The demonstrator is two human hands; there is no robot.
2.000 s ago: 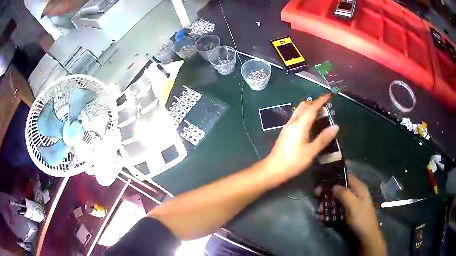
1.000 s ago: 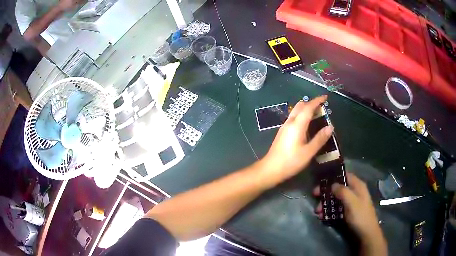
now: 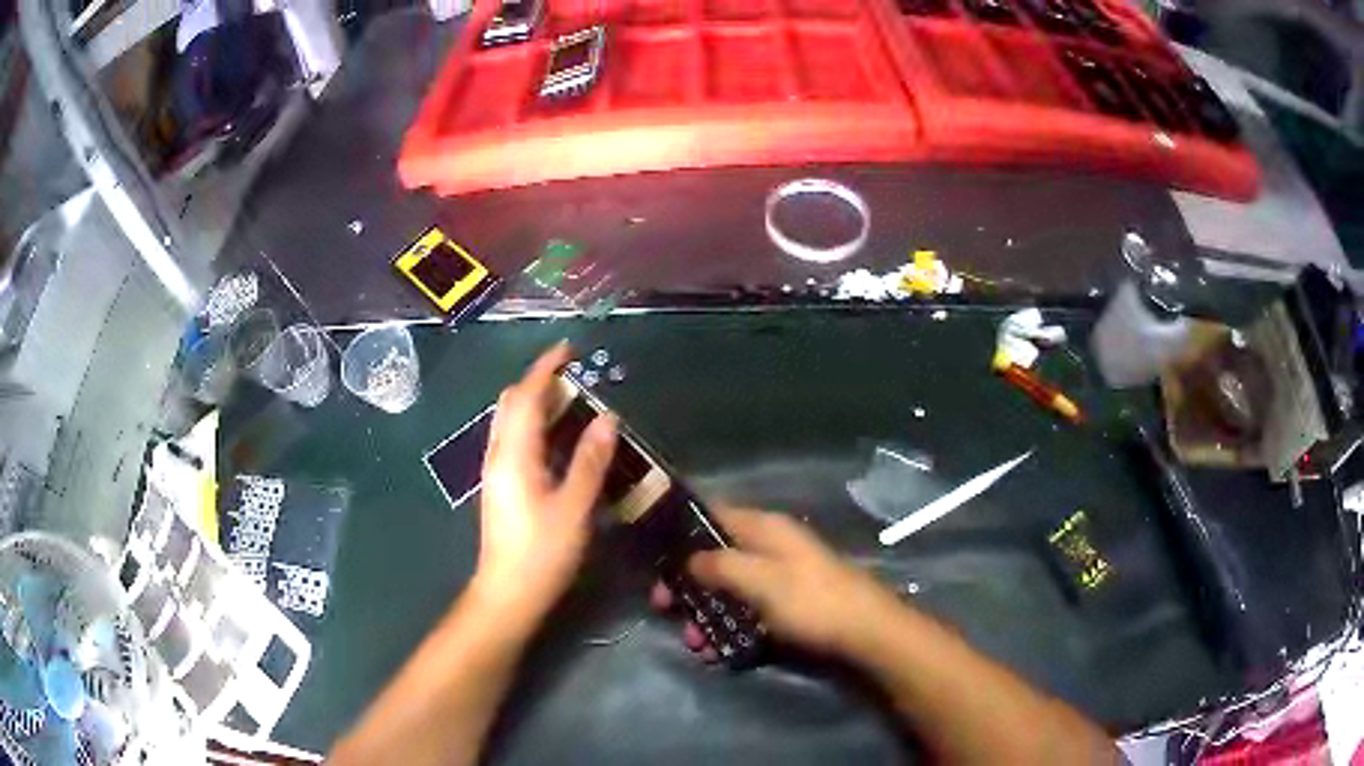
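Observation:
A long black keypad phone (image 3: 681, 527) lies slanted in front of me, its upper half towards the back left and its white-digit keypad towards the front right. My left hand (image 3: 542, 476) is on the upper half, with thumb and fingertips at its edges. My right hand (image 3: 763, 576) grips the keypad half, thumb on top and fingertips beneath. The fingers hide parts of the phone. A screen panel with a white border (image 3: 461, 455) lies just left of my left hand, partly covered by it.
A red divided tray (image 3: 673, 142) spans the back. Plastic cups of small parts (image 3: 380, 370) and a white rack (image 3: 210, 599) stand left. A white pointed strip (image 3: 957, 498), a battery (image 3: 1080, 551) and a bottle (image 3: 1140, 332) are at right. A yellow-framed phone (image 3: 446, 273) lies behind.
The view has swung to the right, so the tray and right side of the bench show more. Both hands still hold the phone in much the same way.

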